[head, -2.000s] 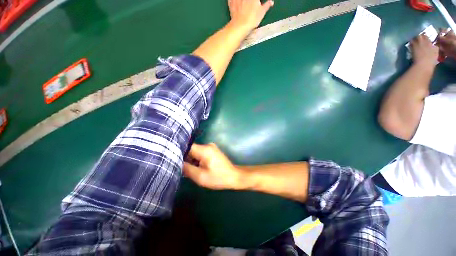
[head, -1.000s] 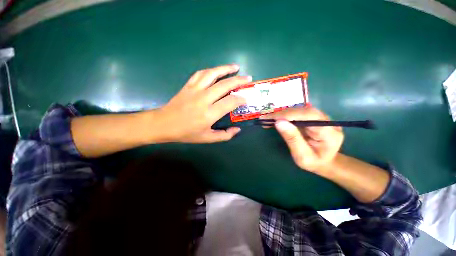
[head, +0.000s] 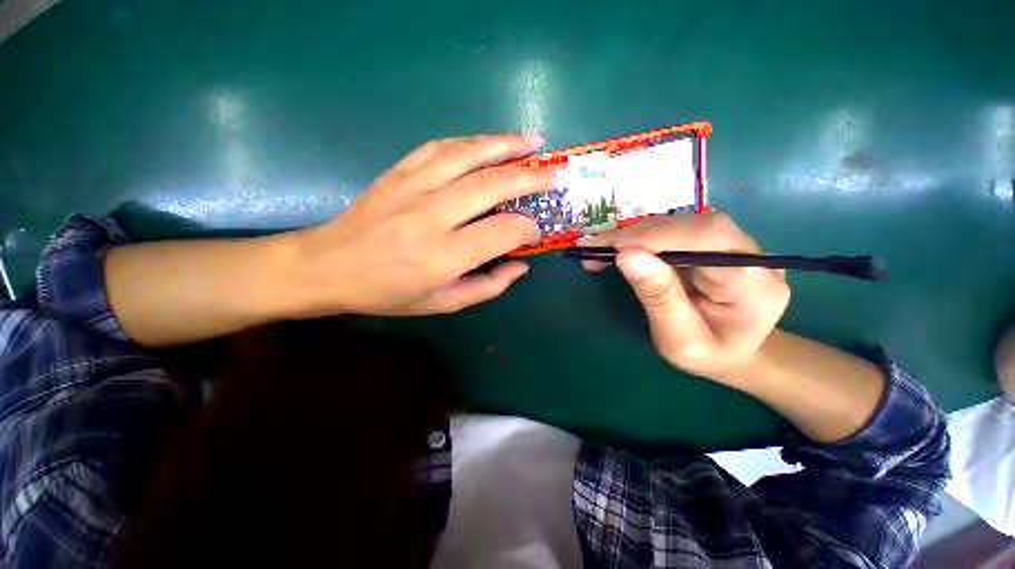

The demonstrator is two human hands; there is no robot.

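An orange-rimmed phone housing [head: 657, 178] lies open face up in front of me, slightly tilted. Its right half is plain white; its left half shows a grey and green board area, partly under my fingers. My left hand [head: 445, 222] holds the housing's left end, fingers over the board and thumb at the near edge. My right hand [head: 707, 295] holds black tweezers [head: 768, 262] between thumb and fingers, at the housing's near edge. The tweezer tips point left, close to my left thumb. Whether they grip anything cannot be told.
The glossy dark green table [head: 334, 67] lies around the work. A pale strip [head: 22, 16] curves at the far left corner. Part of a neighbouring person [head: 988, 461] in white shows at the right edge.
Since two seconds ago, my left hand has come back from the far side to the housing. Over the last second, the housing has shifted slightly right and more board shows; the tweezers stay in my right hand.
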